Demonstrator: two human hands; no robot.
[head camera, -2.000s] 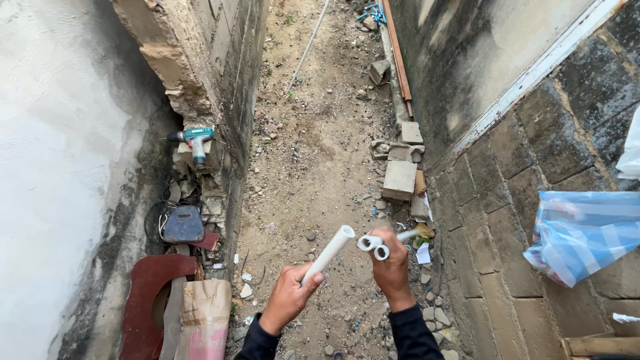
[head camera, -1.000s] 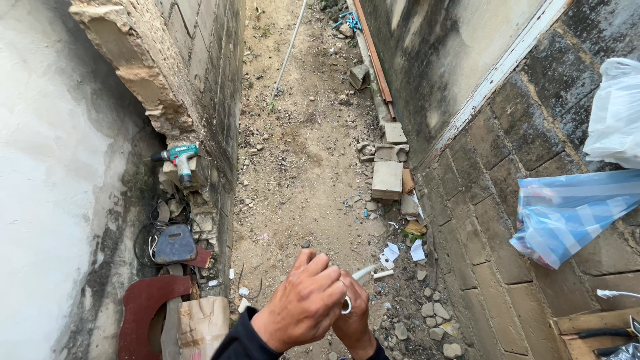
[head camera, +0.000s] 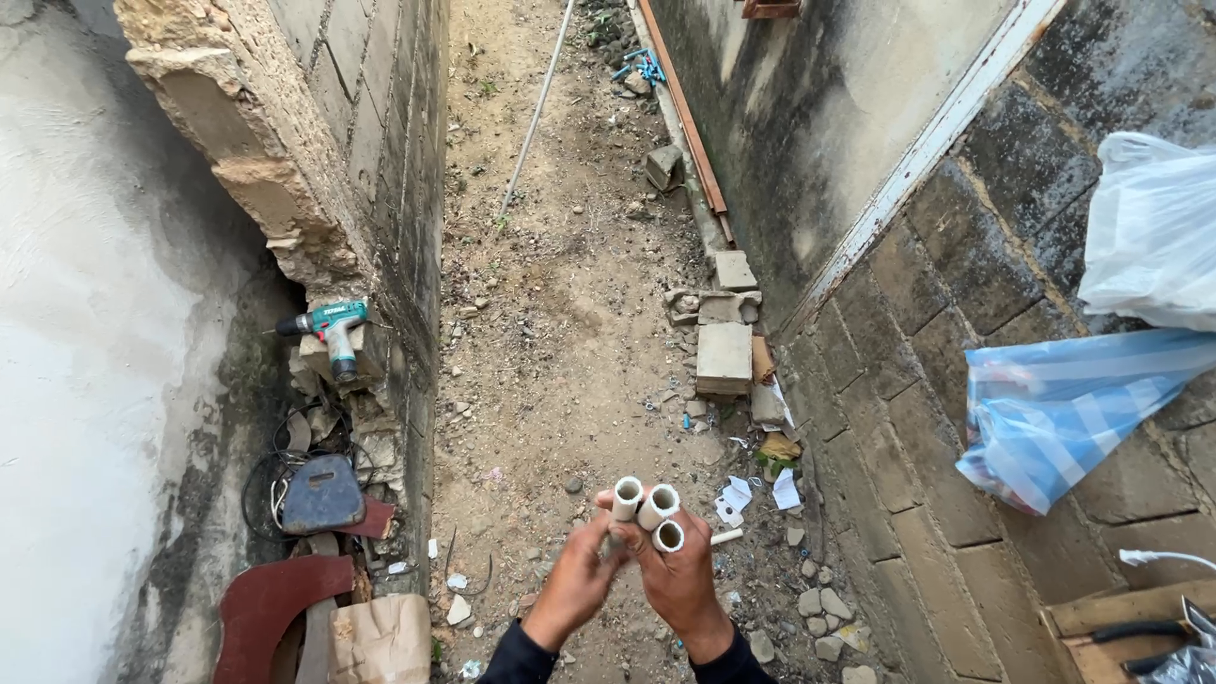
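Observation:
Three short white plastic pipes stand bundled between my hands at the lower middle of the head view, open ends facing me. My left hand (head camera: 578, 578) is closed around the left pipe (head camera: 626, 501). My right hand (head camera: 682, 579) grips the other two, the upper pipe (head camera: 660, 503) and the lower pipe (head camera: 669, 538). The hands are side by side with thumbs near each other. Fingers behind the pipes are hidden.
A cordless drill (head camera: 334, 332) lies on a broken wall ledge at left, above a blue plastic piece (head camera: 323, 496). Concrete blocks (head camera: 724, 359) line the right side of the dirt path. A blue plastic bag (head camera: 1054, 408) hangs at right. A long thin pipe (head camera: 541, 104) lies ahead.
Two seconds ago my hands were apart, each with pipe in it; one second ago my left hand covered the right. Now they are side by side with three pipe ends showing.

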